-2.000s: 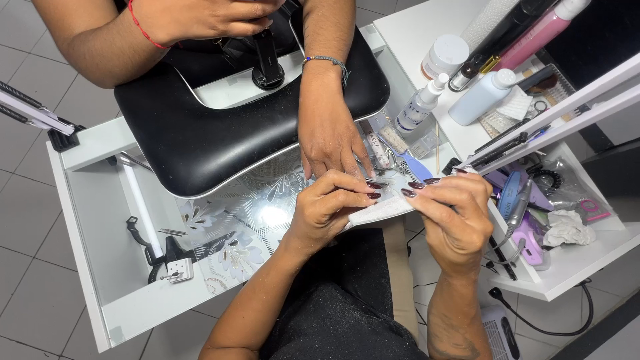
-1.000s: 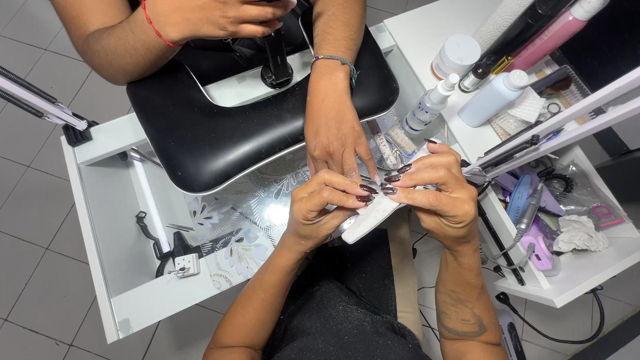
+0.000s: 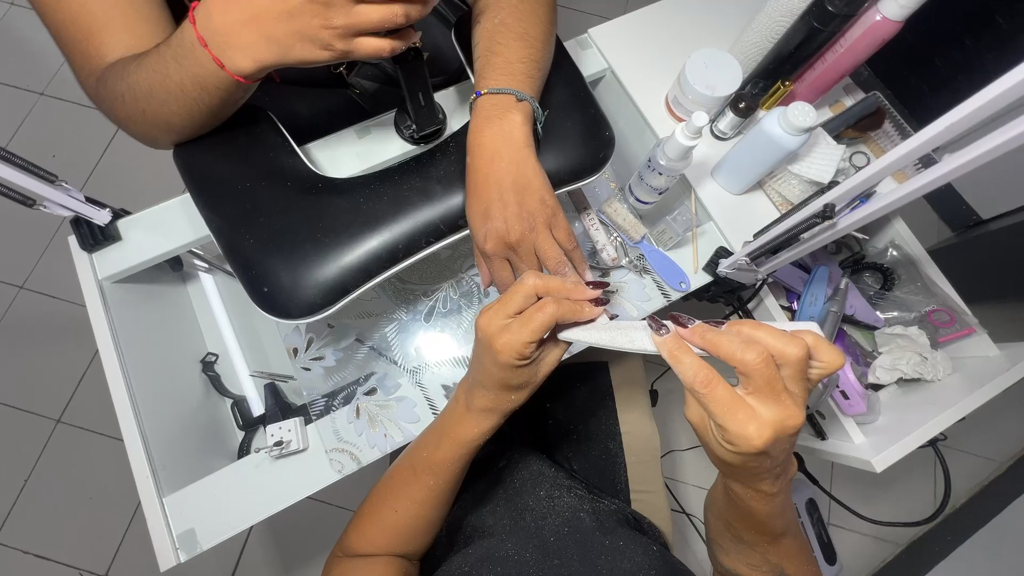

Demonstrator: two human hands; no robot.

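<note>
My left hand [image 3: 524, 340] has its thumb and fingers closed around a fingertip of another person's hand [image 3: 524, 220], which reaches down over a black padded armrest [image 3: 384, 228]. The held fingertip is mostly hidden by my fingers. In my right hand [image 3: 744, 384] is a white nail file [image 3: 616, 336], gripped between thumb and fingers, its tapered end beside my left fingertips. Just beyond my hands lie a blue-handled nail brush [image 3: 662, 266] and a small tube with writing [image 3: 600, 238] on the glass top.
A spray bottle [image 3: 660, 164] stands at the glass table's right side. On the white side table are a pale blue bottle [image 3: 764, 148] and a lidded jar [image 3: 704, 82]. An open drawer [image 3: 896, 448] holds several tools and crumpled tissue [image 3: 910, 356]. White lamp arms [image 3: 880, 172] cross the right side.
My right hand has shifted the file, which now extends farther right through my fingers and lies more level. My left hand stays at the other person's fingertips.
</note>
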